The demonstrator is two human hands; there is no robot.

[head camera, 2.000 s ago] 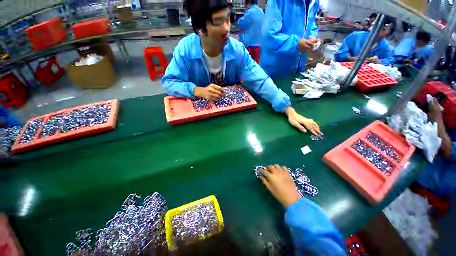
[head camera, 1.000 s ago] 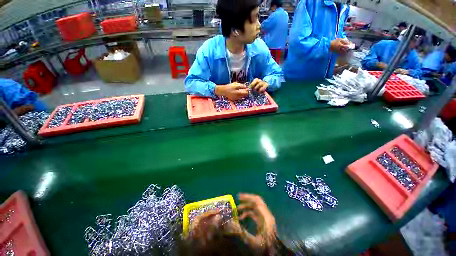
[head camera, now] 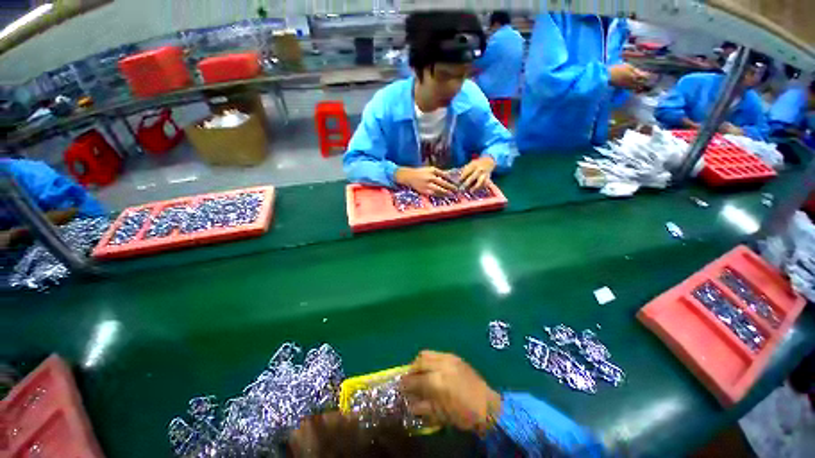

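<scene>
A yellow tray [head camera: 375, 390] full of small silvery parts stands at the bottom centre. My right hand [head camera: 447, 390] is over its right side, fingers curled down; whether it holds a part cannot be told. My left hand is not clearly visible; a dark blurred shape lies at the bottom edge below the tray. A large tangled heap of silvery frame parts [head camera: 277, 398] lies left of the tray. A loose cluster of similar parts [head camera: 572, 358] lies to the right, with a single small group [head camera: 499, 335] beside it.
Orange-red trays of parts stand at right [head camera: 666, 313], far centre [head camera: 371, 215], far left [head camera: 255, 228] and lower left [head camera: 67, 402]. A white square [head camera: 604, 294] lies on the green belt [head camera: 384, 277]. White wrappings [head camera: 634, 161] are piled far right, near a slanted metal post. A worker sits opposite.
The view has shifted, so things sit slightly differently. My right hand has moved from the loose cluster to the yellow tray and its fingers have come closer together. The worker opposite has lowered their head.
</scene>
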